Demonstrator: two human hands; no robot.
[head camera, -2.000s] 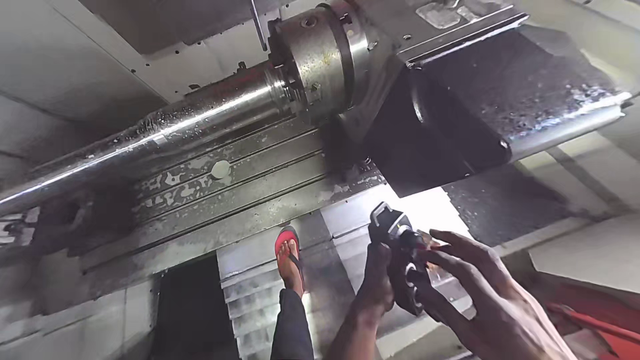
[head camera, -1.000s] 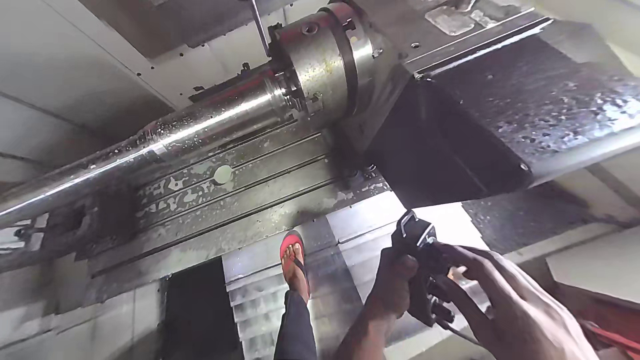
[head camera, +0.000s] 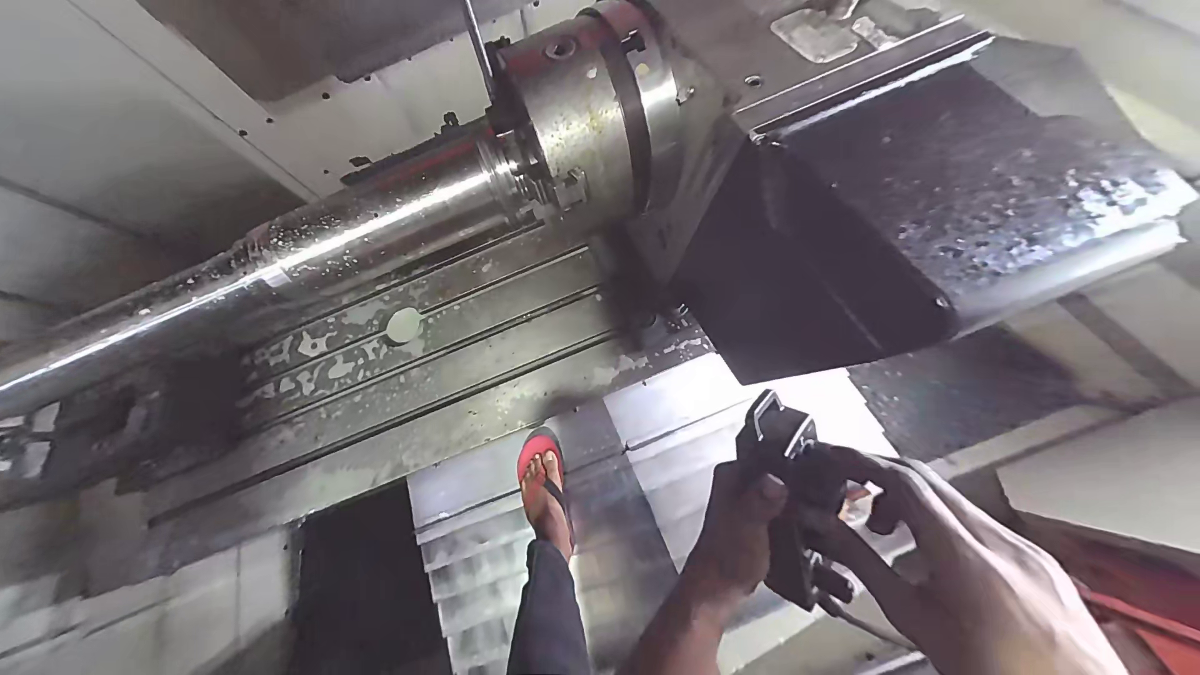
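My left hand (head camera: 736, 525) grips a black device with metal clips and a cable (head camera: 786, 469) from its left side, the thumb lying on it. My right hand (head camera: 947, 544) is at the device's right side, its fingers curled around it; whether they press or turn a part cannot be told. The device is tilted and stands out over the bright metal covers. What it is exactly does not show. Above and to the left, a long polished metal shaft (head camera: 375, 230) sits at a large machine chuck (head camera: 591, 117).
A slotted machine bed (head camera: 469, 375) runs below the shaft. Stepped metal way covers (head camera: 487, 581) lie beneath a foot in a red flip-flop (head camera: 544, 469). A dark sheet-metal guard (head camera: 900, 216) with wet-looking chips juts out at the upper right. Something red (head camera: 1134, 600) is at the lower right edge.
Both hands remain at the black device, which has turned a little since two seconds ago. My right hand's fingers have shifted on its right side. The shaft and chuck look unchanged.
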